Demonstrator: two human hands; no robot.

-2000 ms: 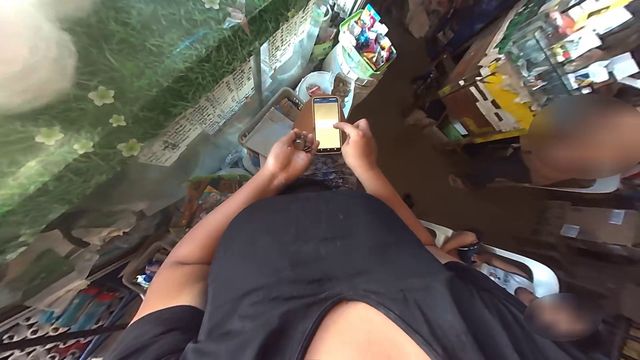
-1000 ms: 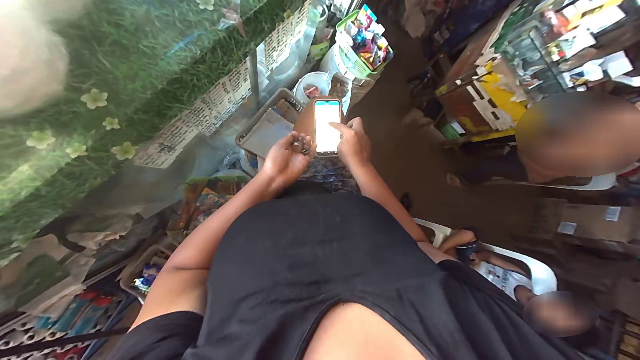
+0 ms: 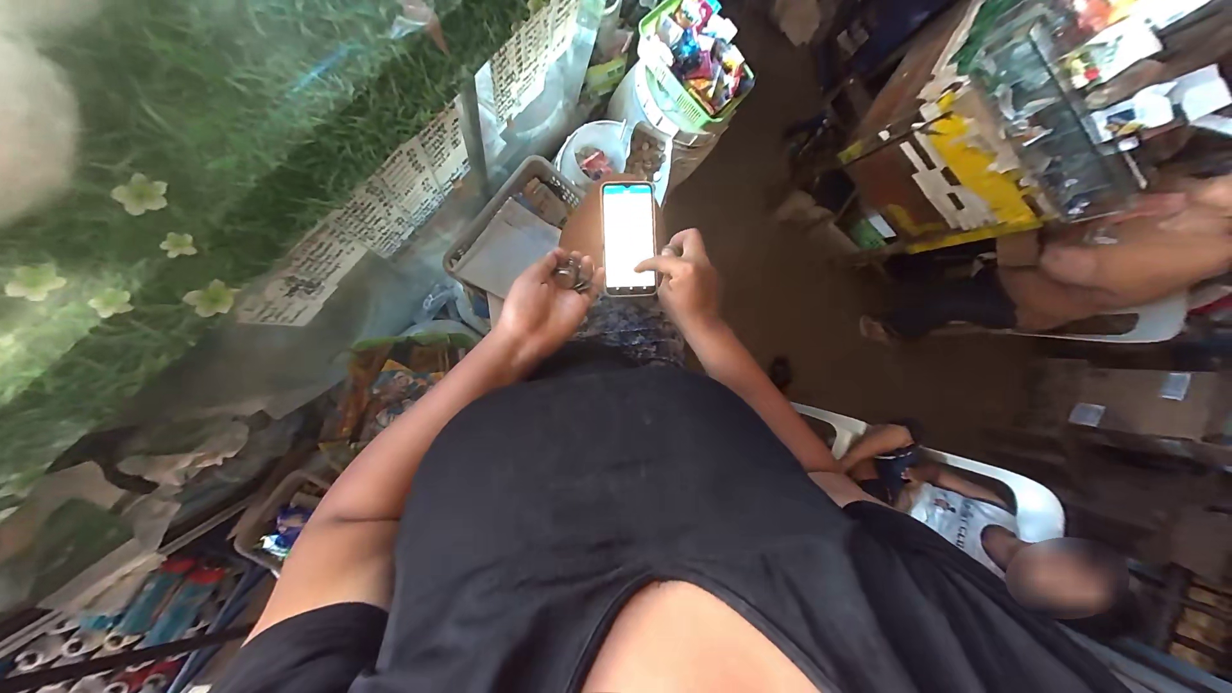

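A smartphone [image 3: 629, 231] with a bright, mostly white screen lies upright in view over my lap, near a bare knee. My left hand [image 3: 551, 298] is beside its lower left edge, palm up with curled fingers, holding several coins [image 3: 572, 273]. Whether that hand also touches the phone is unclear. On the other side, my right hand [image 3: 685, 277] has one finger on the lower part of the screen and the others curled in. What supports the phone from beneath is hidden.
Beyond the phone are a grey plastic basket [image 3: 460, 252], a white bucket [image 3: 574, 154] and a green basket [image 3: 654, 65] of packets. A person sits at right by a wooden cabinet [image 3: 890, 178]; another is on a white plastic chair [image 3: 1039, 510] at lower right. A plastic-covered surface [image 3: 366, 125] spans the left.
The phone's screen has gone from a yellowish display to a mostly white one. Both hands have stayed in nearly the same place, the right finger still at the screen.
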